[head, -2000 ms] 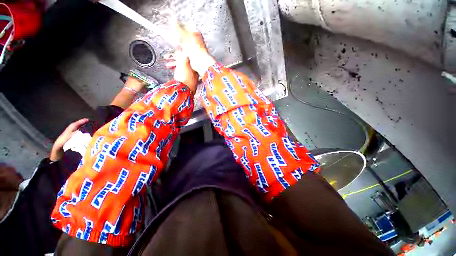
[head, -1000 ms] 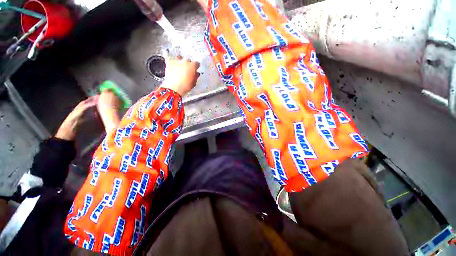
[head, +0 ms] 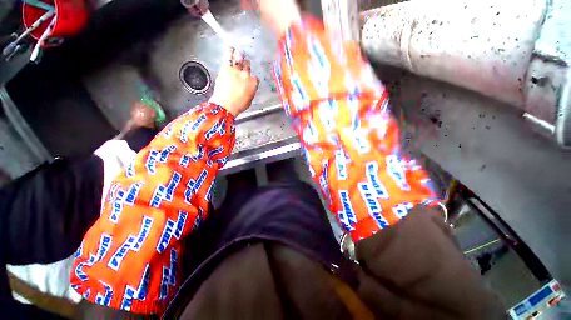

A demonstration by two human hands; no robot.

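My left hand is in the grey sink basin, right of the round dark drain strainer. Its fingers are curled, with dark marks or bits at them; whether it holds something is hidden. A pale water stream runs from the tap at the top and falls just above my left hand. My right hand is at the top edge, apart from my left hand, blurred and partly cut off. Both forearms wear red-orange sleeve covers with blue-and-white lettering.
Another person's hand is at the basin's left with a small green item. A red bucket with handled tools is at the upper left. A thick grey pipe runs across the upper right. The basin's front rim is before my body.
My hands were together near the stream, then parted. My right hand, out of view a second ago, shows again at the top edge. The other person's arm and green item have shifted.
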